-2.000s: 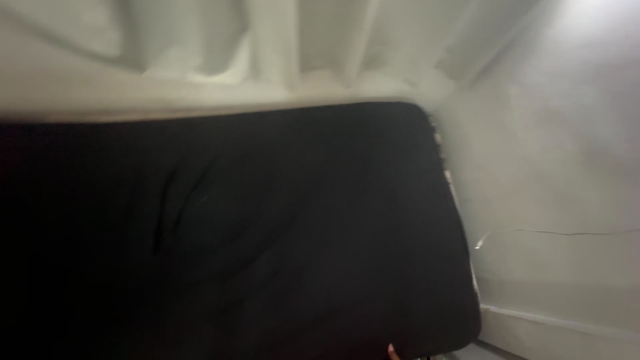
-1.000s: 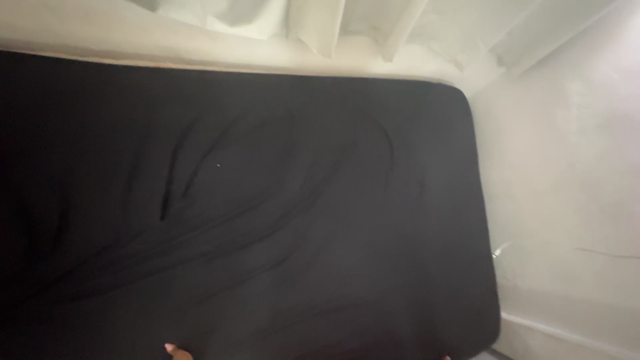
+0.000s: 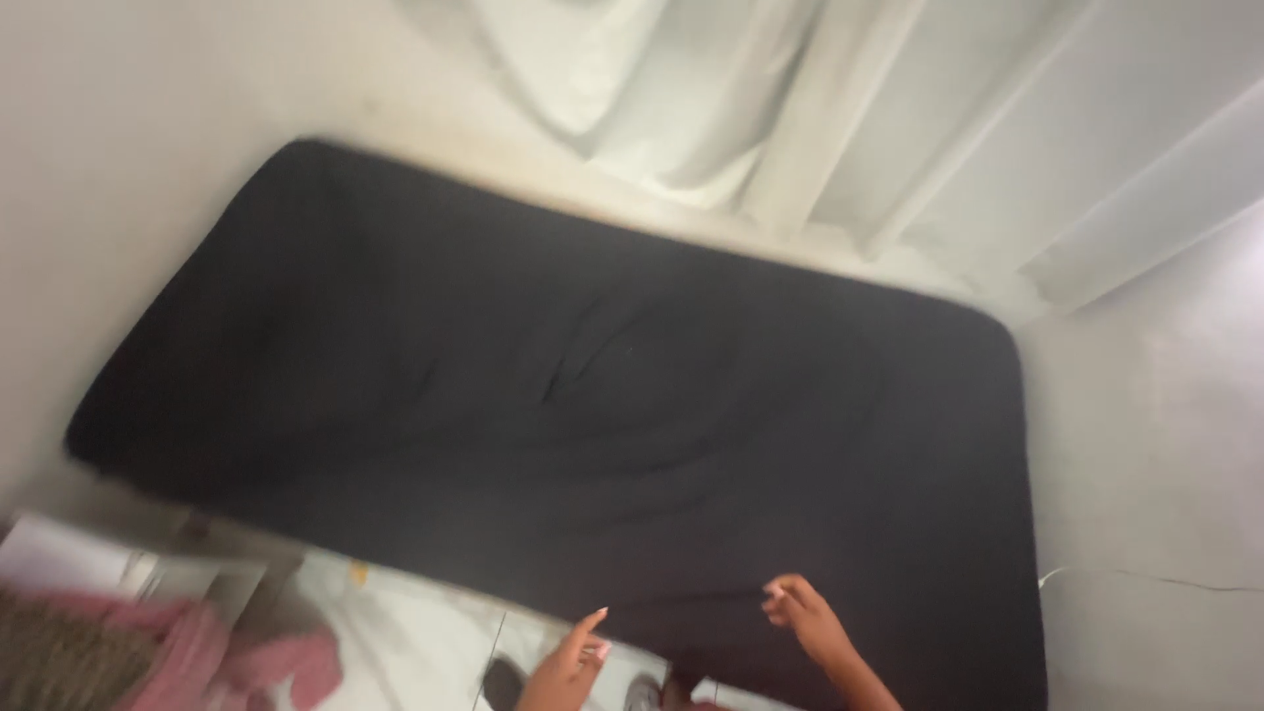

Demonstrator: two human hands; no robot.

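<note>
A mattress covered with a black fitted sheet [image 3: 612, 415] spans most of the head view, with a few wrinkles near its middle. My left hand [image 3: 568, 664] is at the bottom centre, beside the mattress's near edge, fingers apart and holding nothing. To its right, my right hand [image 3: 798, 607] appears over the near part of the sheet with fingers loosely bent and nothing in them. Whether it touches the sheet cannot be told.
White curtains [image 3: 711, 109] hang behind the far edge. Pale walls [image 3: 1155, 425] border the mattress. A thin cable [image 3: 1155, 580] runs along the right wall. Pink cloth [image 3: 286, 664] lies at the lower left near the white tiled floor [image 3: 415, 632].
The view has swung back to take in the whole mattress. Both hands now show well in frame, where only fingertips showed at the bottom edge a second ago.
</note>
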